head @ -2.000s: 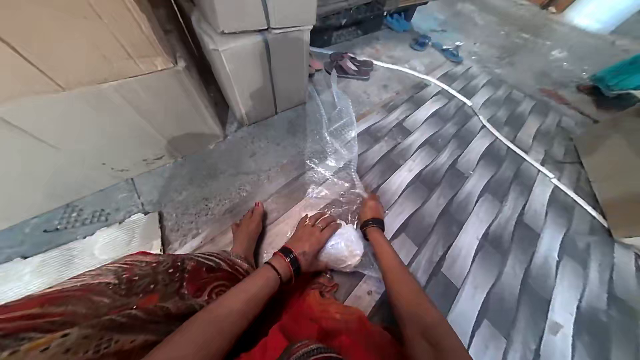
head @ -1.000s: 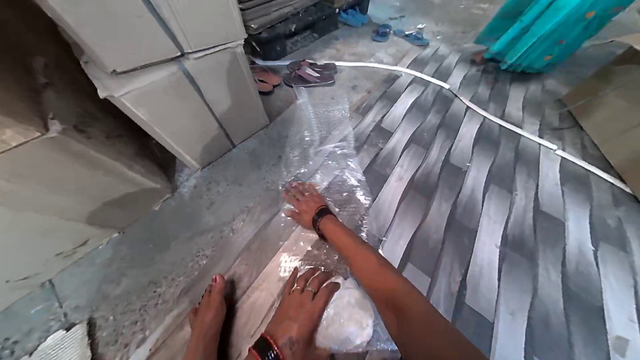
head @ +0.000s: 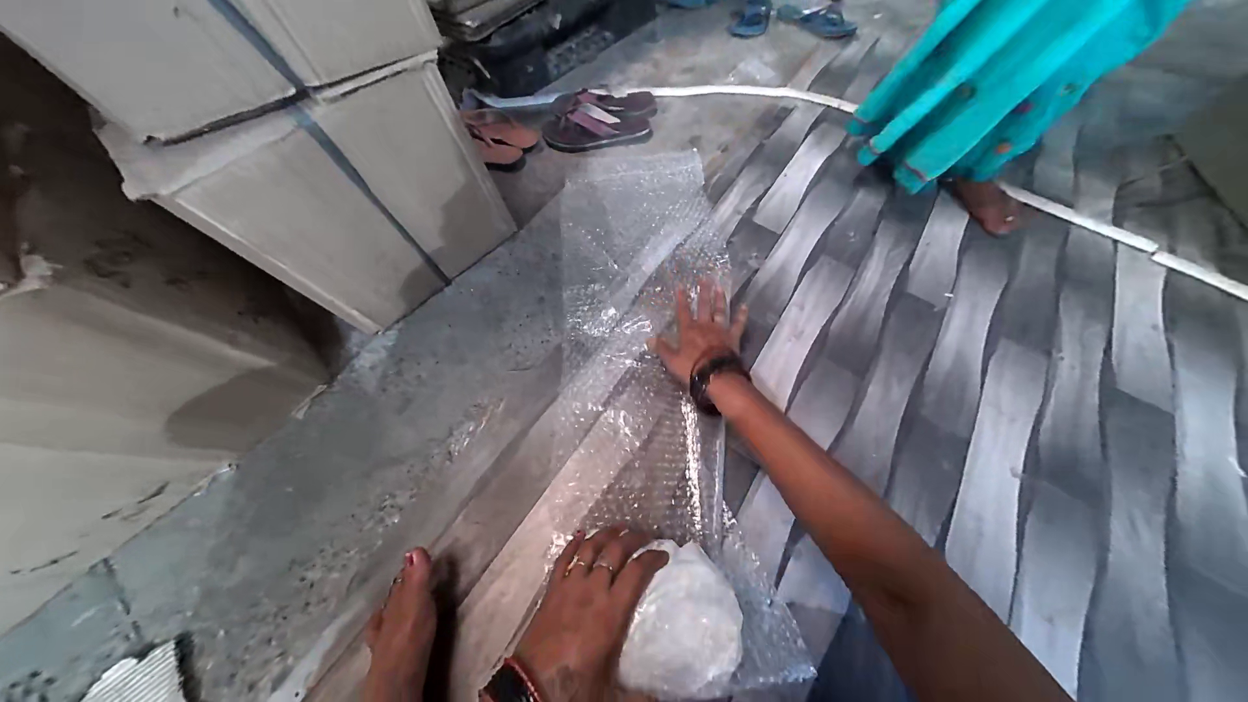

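Note:
A long sheet of clear bubble wrap [head: 634, 253] lies over the patterned floor covering and the bare concrete. On its near end rests a rounded white bundle [head: 682, 624]; what is inside cannot be seen. My left hand [head: 595, 604], with rings and bangles, lies against the left side of the bundle, its fingertips over the wrap. Farther forward, my right hand [head: 702, 341] presses flat on the bubble wrap with its fingers spread, a dark bangle at the wrist.
Stacked cardboard cartons [head: 390, 175] stand at the left. Sandals [head: 597, 122] lie past the wrap's far end, near a white strip [head: 799, 95] along the floor covering. A person in a teal garment [head: 994, 88] stands at the upper right. My bare foot [head: 402, 624] is at the lower left.
My right hand has moved forward from beside the bundle along the bubble wrap, which now lies flatter and farther spread. The person in teal has come in at the upper right.

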